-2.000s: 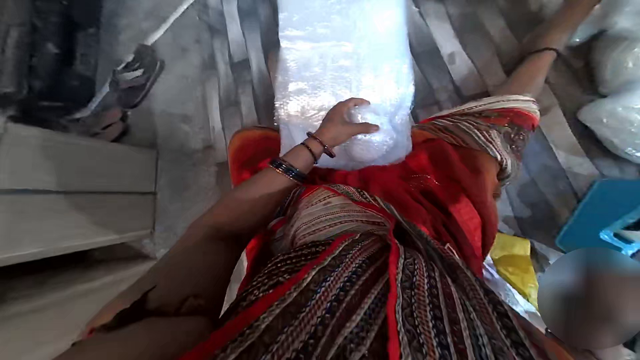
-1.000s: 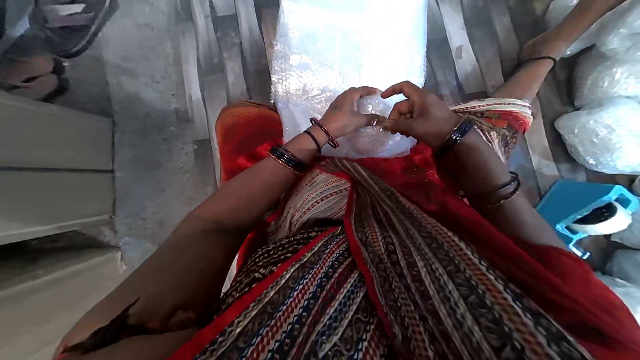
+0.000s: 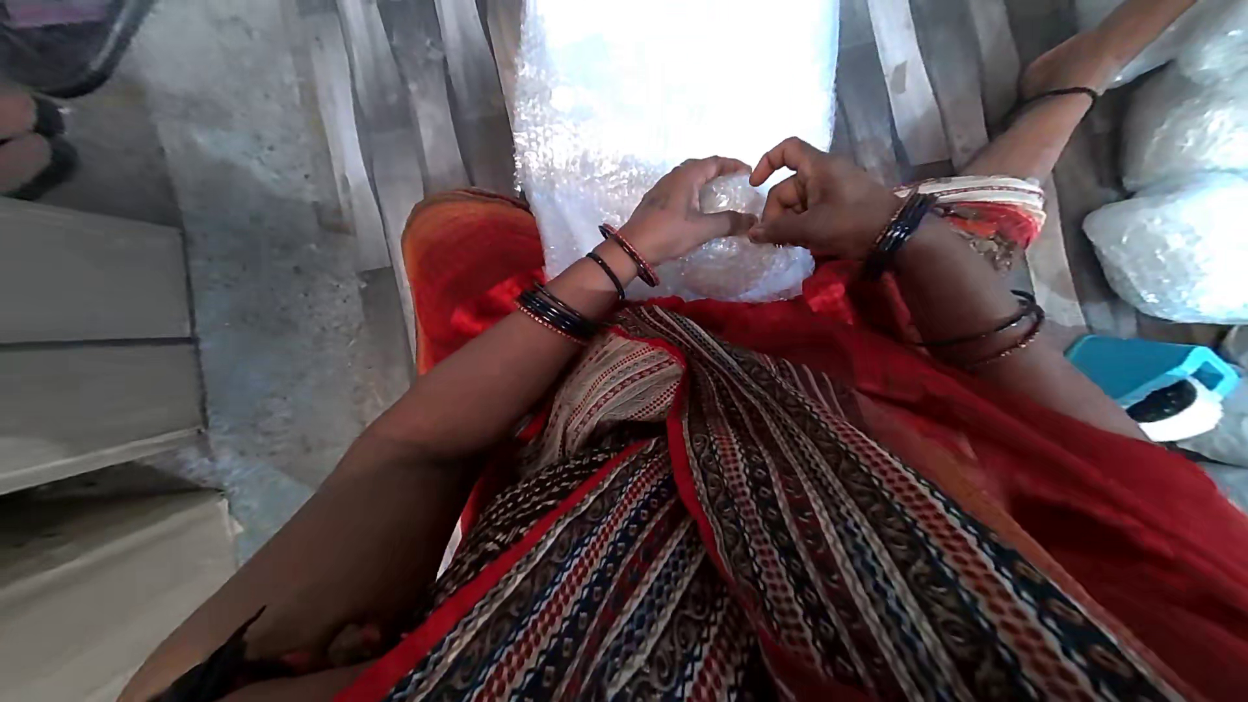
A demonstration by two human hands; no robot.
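Note:
A sheet of bubble wrap [image 3: 673,107] lies over the floor in front of my lap, glaring white at its far part. On its near end is a rounded bundle wrapped in bubble wrap [image 3: 731,258]. My left hand [image 3: 687,210] grips the top of this bundle, thumb and fingers curved around it. Close against its right side, my right hand [image 3: 819,200] has its thumb and fingers bent near my left thumb; whether it pinches a bit of the wrap cannot be told. What is inside the bundle cannot be made out.
Several bubble-wrapped bundles [image 3: 1185,244] lie at the right, beyond my bare foot. Below them stands a blue plastic holder [image 3: 1136,370] with a white and black item in it. At the left are a grey cabinet [image 3: 93,331] and, above it, footwear [image 3: 68,44].
Two seconds ago only my left hand was at the bundle; my right hand has since come in beside it. Between one second ago and now, both hands stay at the bundle.

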